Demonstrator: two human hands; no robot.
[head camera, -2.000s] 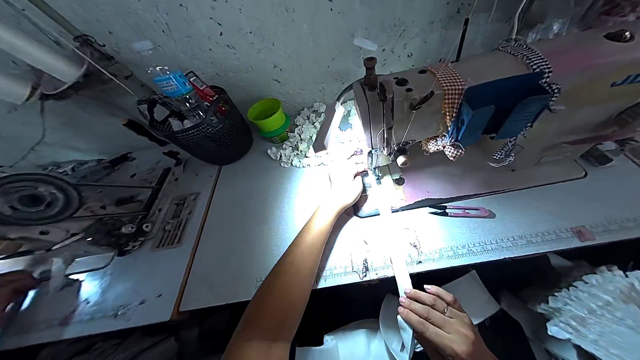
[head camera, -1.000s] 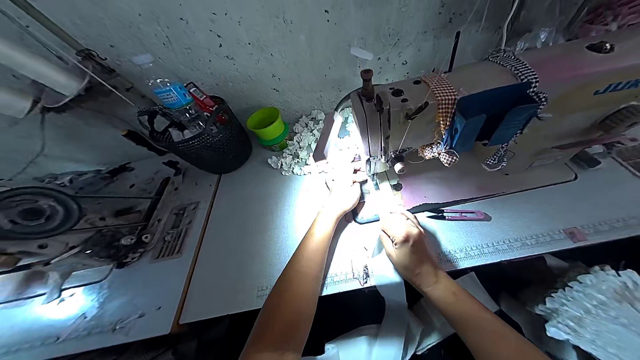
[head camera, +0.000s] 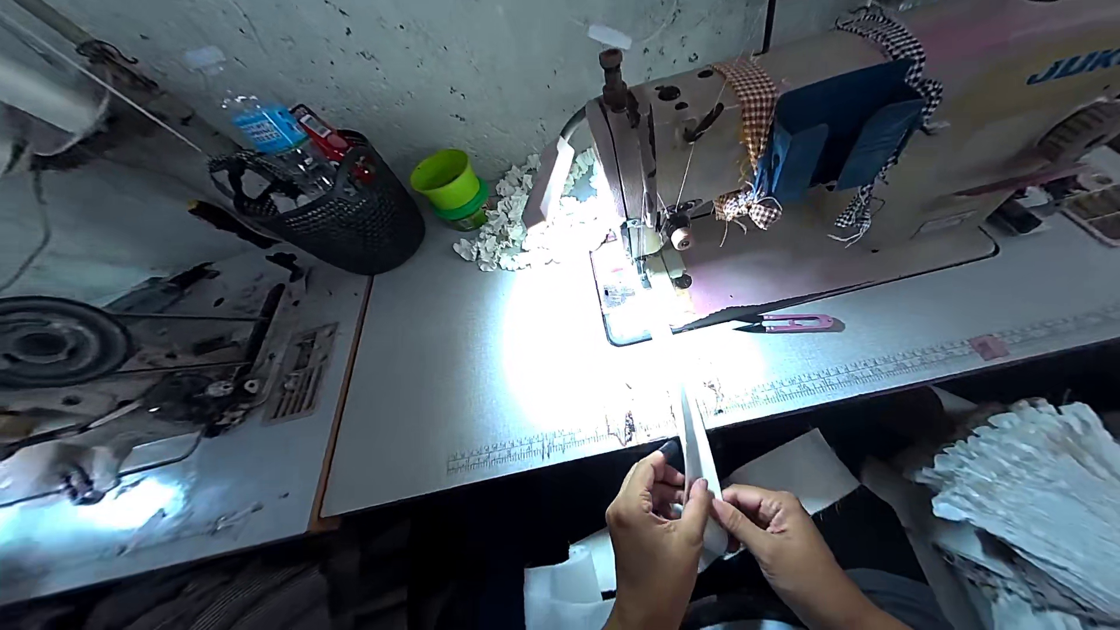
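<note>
Below the table's front edge, my left hand (head camera: 658, 525) and my right hand (head camera: 770, 534) pinch a white fabric strip (head camera: 696, 437) side by side. The strip runs up over the edge to the needle area of an industrial sewing machine (head camera: 643, 249), where glare hides its far end. Right of the needle area lie pink-handled thread snips (head camera: 798, 324). More white fabric (head camera: 569, 582) hangs beneath my hands. A printed measuring scale (head camera: 525, 451) runs along the table's front edge.
A black basket (head camera: 372, 210) with a bottle, a green cup (head camera: 446, 179) and ruffled white trim (head camera: 499, 232) stand at the back. Ruffled white pieces (head camera: 1032, 490) are heaped at right. Another person's hand (head camera: 61, 468) is at a second machine (head camera: 184, 394) on the left.
My left hand has come away from the needle area to the front edge. My right hand, near the needle one second ago, is also back at the edge. The other person's hand has reappeared at left.
</note>
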